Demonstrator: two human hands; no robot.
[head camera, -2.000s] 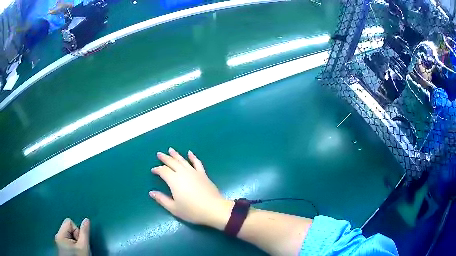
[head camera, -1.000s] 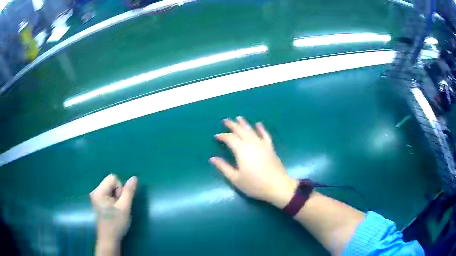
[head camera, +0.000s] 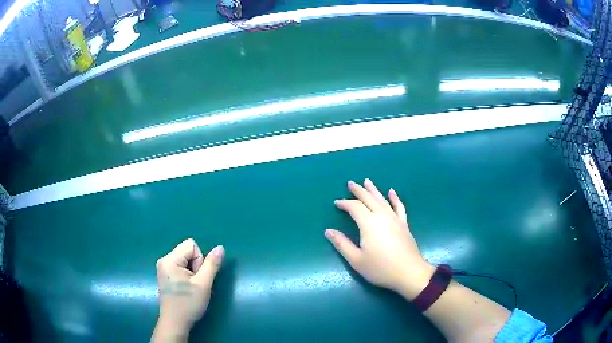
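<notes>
My right hand rests palm down on the glossy green bench, right of centre, fingers spread and holding nothing. A dark maroon wrist strap with a thin black cord is on the right wrist. My left hand is at the lower left, fingers curled and thumb beside them; nothing shows in it. No part lies under or between the hands.
A long white rail crosses behind the hands. Beyond it is a green strip with light reflections. A dark unit with red leads lies at the far edge. A yellow object stands far left. Black mesh is at right.
The view has swung left, so both hands and the rail appear farther right. The mesh rack has mostly left the picture at right. The hands keep much the same pose.
</notes>
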